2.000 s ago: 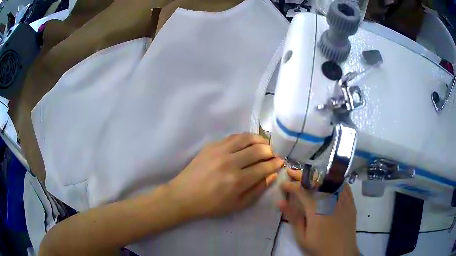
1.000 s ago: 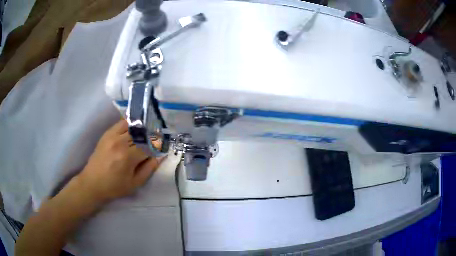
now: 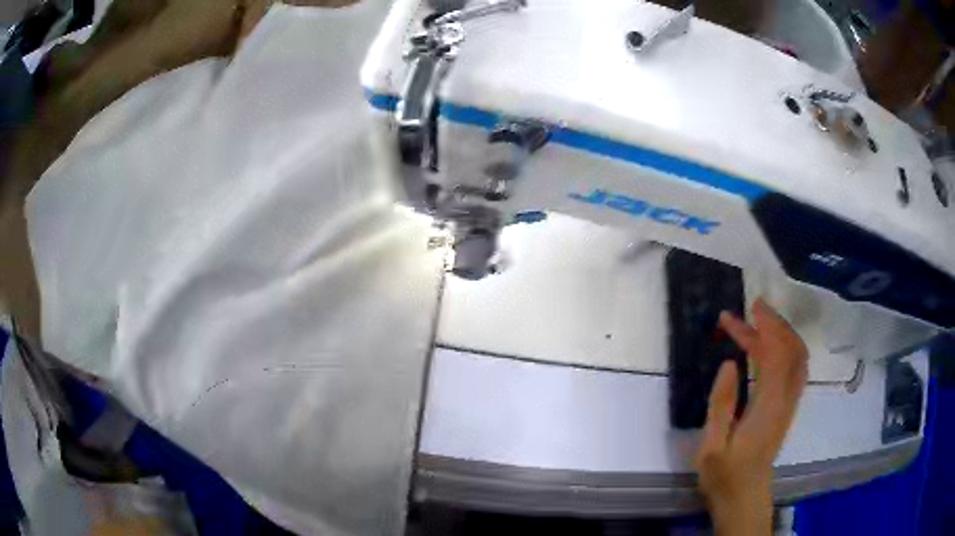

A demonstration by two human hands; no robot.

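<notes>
The pale side of the garment panel (image 3: pixel 262 262) lies left of the needle area of the white sewing machine (image 3: pixel 618 94). Its right edge runs down from the lit presser foot area (image 3: pixel 445 236) and over the table's front edge. My right hand (image 3: pixel 764 387) is over the right part of the dark flat rectangle (image 3: pixel 696 335) on the machine bed, fingers apart; whether it touches it I cannot tell. At the bottom left edge a blurred, cut-off skin-toned patch shows; it may be my left hand or arm, but its fingers cannot be made out.
Brown cloth (image 3: pixel 115 73) lies behind and left of the pale panel. The machine's dark control panel (image 3: pixel 853 262) is at the right. A blue bin (image 3: pixel 874 492) shows below the table's right end. More blue shows at the lower left.
My left hand has left the cloth near the needle. My right hand, out of view one second ago, is now at the dark rectangle. The view has shifted, with the machine head higher and further right than one second ago.
</notes>
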